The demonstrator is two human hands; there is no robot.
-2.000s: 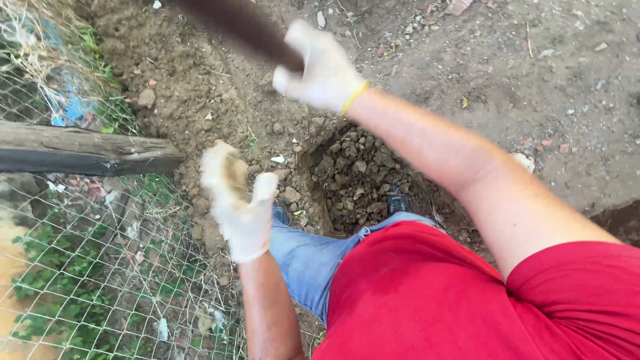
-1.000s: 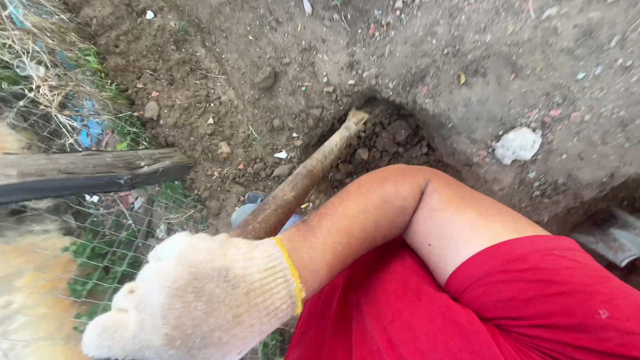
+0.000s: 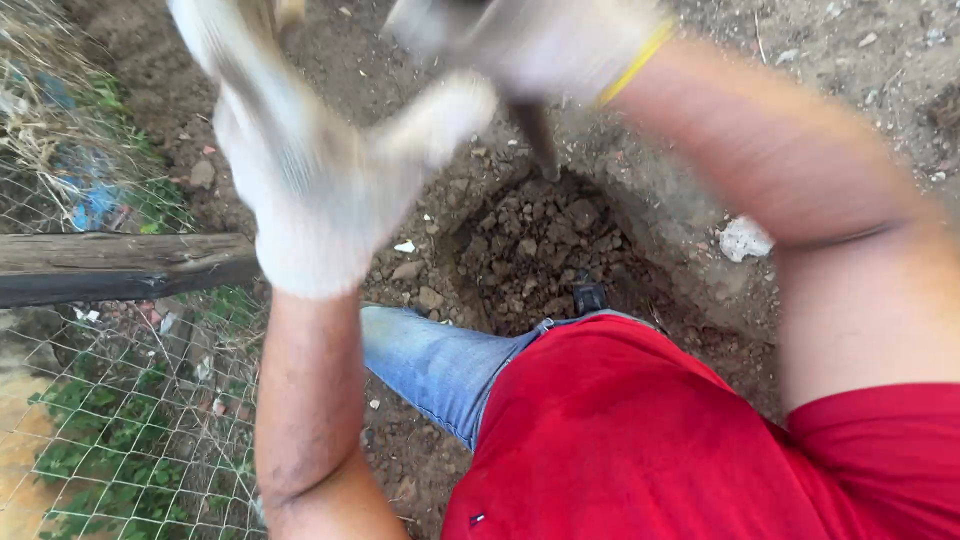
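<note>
My left hand (image 3: 315, 172), in a white knit glove, is raised at the upper left with its fingers apart, holding nothing. At the top centre my right hand (image 3: 555, 45), in a white glove with a yellow cuff, is closed round a dark bar or handle (image 3: 534, 131). The bar's lower end is at the upper rim of a dug hole. Loose clods of brown soil (image 3: 544, 247) lie in the hole, just in front of my body. Both gloves are blurred, and the upper part of the bar is hidden or out of view.
A weathered wooden post (image 3: 127, 262) juts in from the left above wire mesh fencing (image 3: 142, 442) with green weeds behind it. A whitish stone (image 3: 744, 238) rests on the dirt right of the hole. My foot in a dark shoe (image 3: 589, 294) is at the hole.
One second ago a gloved hand was low at the left and a light-ended bar crossed the hole. Now both gloves are high in the view, and the left one is off the bar.
</note>
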